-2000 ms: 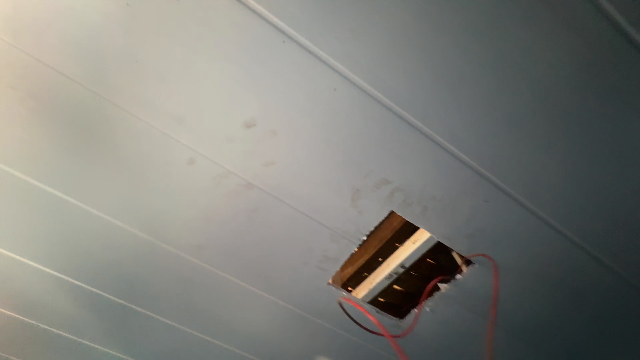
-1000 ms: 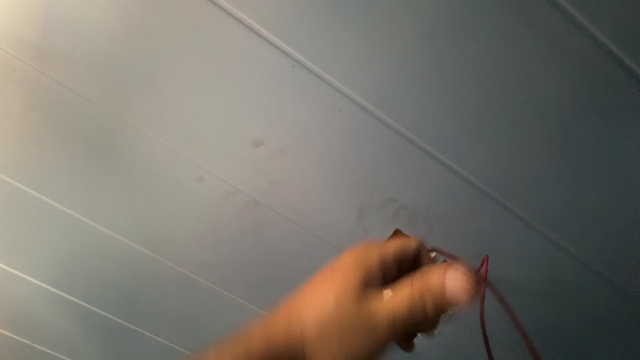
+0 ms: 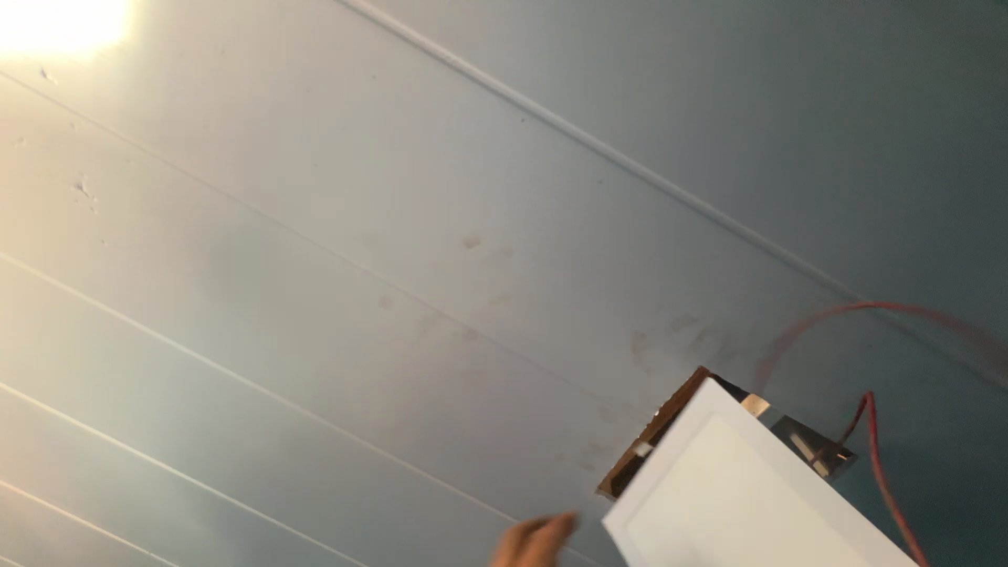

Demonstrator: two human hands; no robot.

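My left hand [image 3: 539,539] shows at the bottom edge, slightly blurred, its fingertips just left of a white square-cornered light panel [image 3: 756,480] and apart from it. Nothing is seen between the fingers; the rest of that hand is cut off. The panel hangs tilted below a rectangular hole [image 3: 657,433] cut in the ceiling and hides much of it. What holds the panel is out of frame, and my right hand does not show. A red wire [image 3: 874,441] comes from the hole's right corner and runs down behind the panel. A second, blurred red wire [image 3: 874,305] arcs to the right.
Light ceiling panels [image 3: 315,315] with diagonal seams fill the view. A raised joint strip [image 3: 598,146] crosses above the hole. Smudges mark the ceiling left of the hole. A bright lit lamp [image 3: 59,24] glares at the top left.
My left hand was in front of the hole by the red wires and has moved down and left. The white panel has come into view below the hole. The wires have shifted.
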